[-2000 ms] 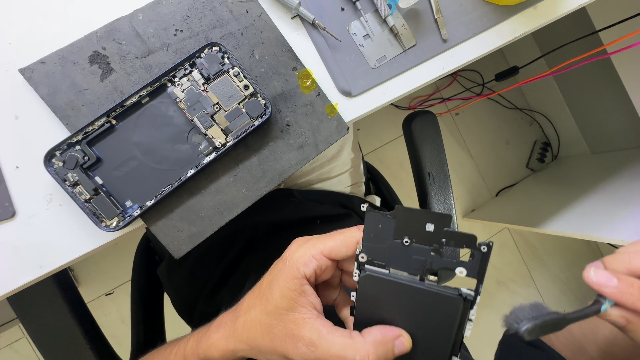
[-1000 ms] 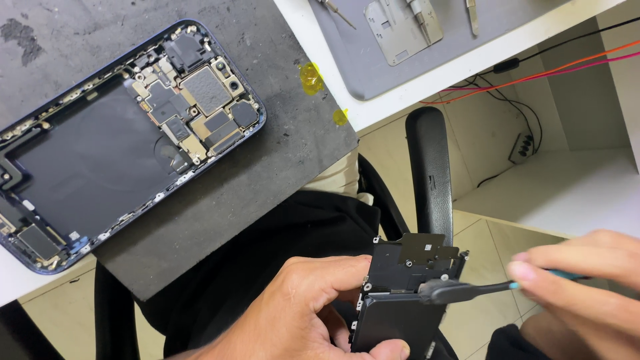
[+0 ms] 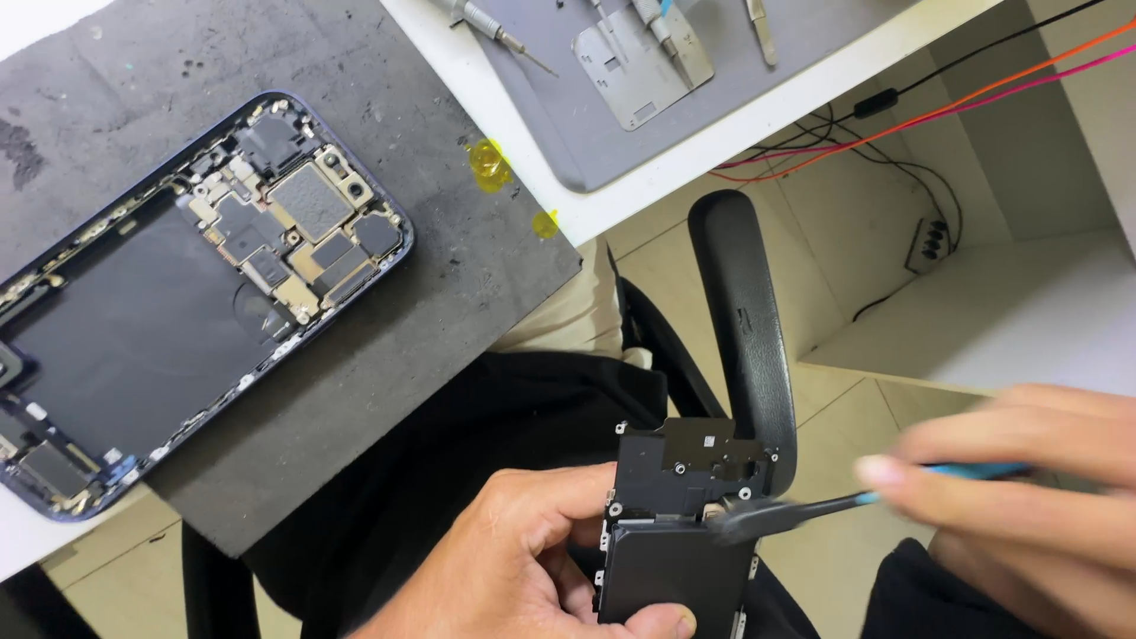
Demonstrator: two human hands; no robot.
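My left hand (image 3: pixel 532 541) grips a black phone inner plate (image 3: pixel 679 470) with a dark battery (image 3: pixel 679 568) on it, thumb on the battery's face. In my right hand (image 3: pixel 1021 479) is a small brush with a blue and black handle (image 3: pixel 825 513); its dark bristles touch the plate near the battery's upper right corner, blurred. Left of both hands, an opened phone housing (image 3: pixel 142 328) lies tilted on a dark grey mat, its logic board (image 3: pixel 288 231) exposed at the upper right end.
The dark mat (image 3: pixel 417 275) overhangs the white table edge. On a grey work mat (image 3: pixel 568 133) lie a precision screwdriver (image 3: pixel 497 31), a metal plate (image 3: pixel 630 80) with tools on it, and tweezers (image 3: pixel 761 35). A chair armrest (image 3: pixel 745 328) stands behind the held part; cables (image 3: pixel 941 111) run at the right.
My right hand has brought the brush from the right onto the held plate, and its bristles have since shifted slightly along it. My left hand keeps its hold. The view has moved closer to the mat.
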